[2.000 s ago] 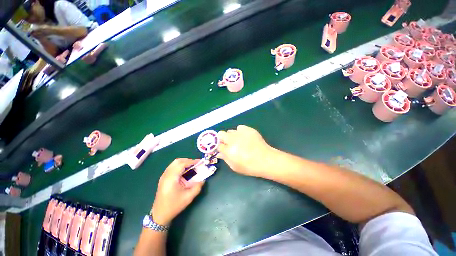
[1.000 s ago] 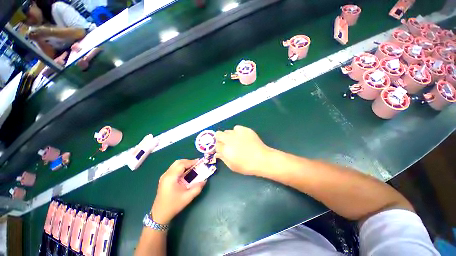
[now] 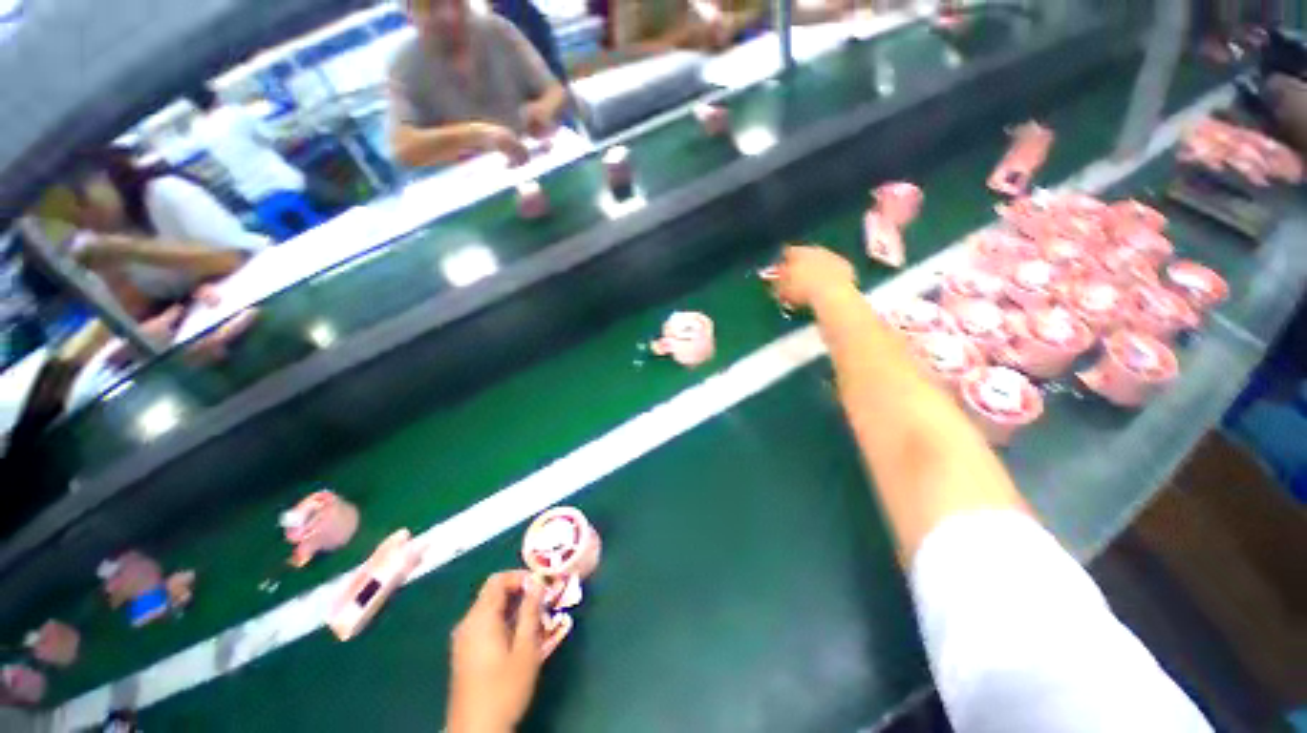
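Note:
My left hand (image 3: 495, 644) holds a pink handle at the lower middle of the view. A round pink fan head (image 3: 561, 544) with a white-and-pink spoked ring stands just above my fingers, at the handle's end. Most of the handle is hidden by my hand. My right hand (image 3: 813, 277) is stretched out over the green belt, its fingers closed around a small pink piece that barely shows at the fingertips. The picture is blurred there, and most of that piece is hidden.
Many fan heads (image 3: 1051, 337) cluster at right. A single head (image 3: 688, 338) and a joined unit (image 3: 893, 222) lie on the green belt. A handle (image 3: 374, 584) lies on the pale strip (image 3: 588, 458). A blue-faced handle (image 3: 149, 603) lies at far left. People sit across the line.
My right hand has left the fan head and reached away to the upper right. My left hand still holds the handle. The view has shifted, and the black tray is out of it.

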